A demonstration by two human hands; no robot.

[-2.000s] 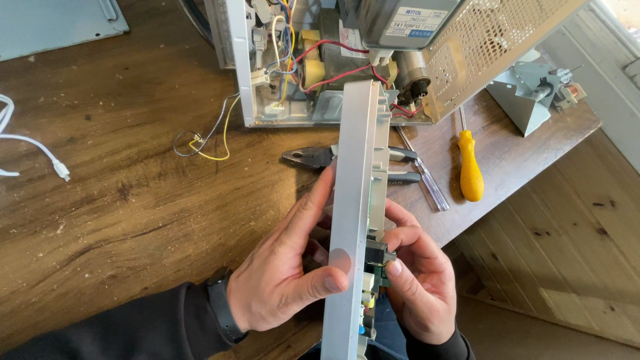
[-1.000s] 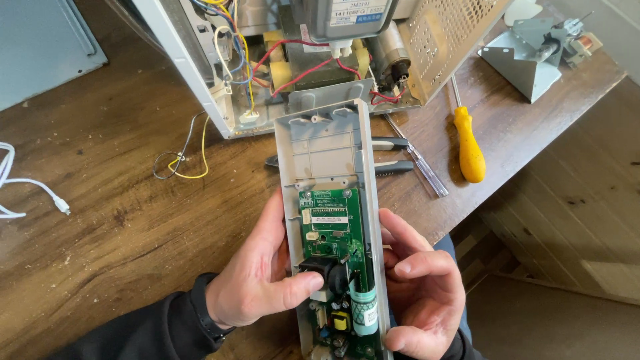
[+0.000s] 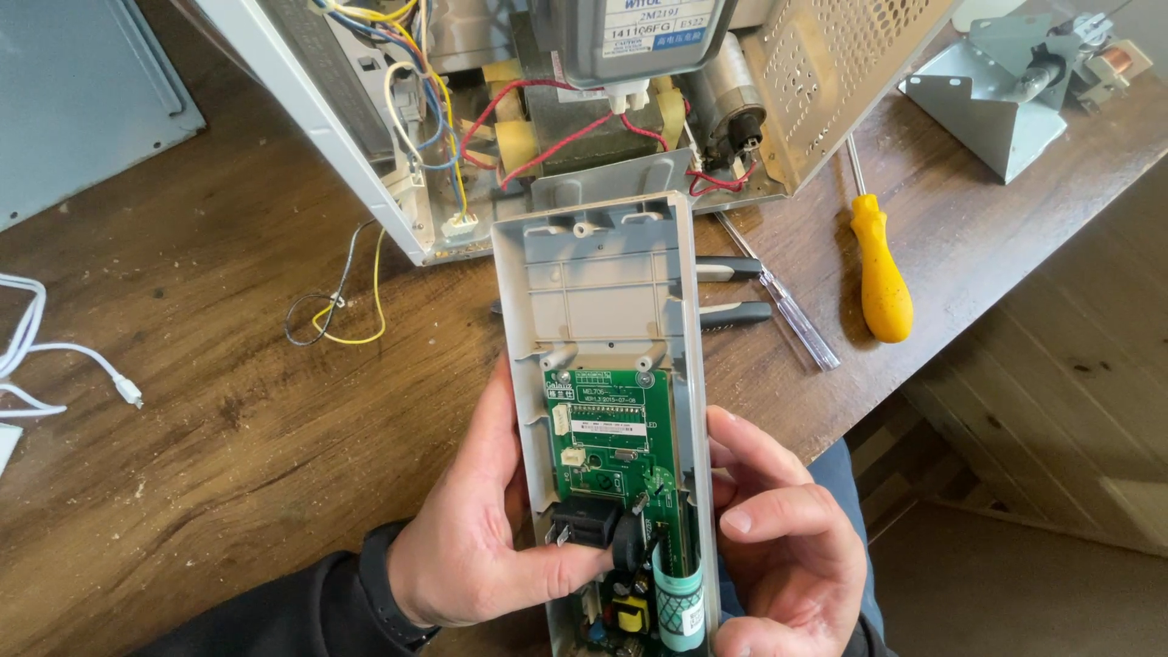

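A grey plastic control panel housing (image 3: 598, 310), its inner side up, carries a green circuit board (image 3: 611, 438) with a black relay (image 3: 586, 520) and a teal-wrapped cylindrical part (image 3: 679, 610). My left hand (image 3: 493, 520) grips the housing's left edge, the thumb lying over the board beside the relay. Along the right edge is my right hand (image 3: 789, 529), its fingers bent and spread; whether its fingertips bear on the housing is unclear. Just beyond the housing's top end stands an opened microwave oven (image 3: 338, 137) with wires, a transformer (image 3: 584, 119) and a magnetron (image 3: 630, 36) showing.
Right of the housing lie dark-handled pliers (image 3: 735, 315), partly hidden, a clear-handled screwdriver (image 3: 798, 319) and a yellow-handled screwdriver (image 3: 882, 274). A metal bracket with a motor (image 3: 995, 91) is near the table's right edge. Loose wires (image 3: 351, 310), a white cable (image 3: 68, 347) and a sheet-metal panel (image 3: 82, 100) lie leftward.
The housing was edge-on two seconds ago and has been turned so its inner side and circuit board face up. My right hand has come off the board's parts to the right edge.
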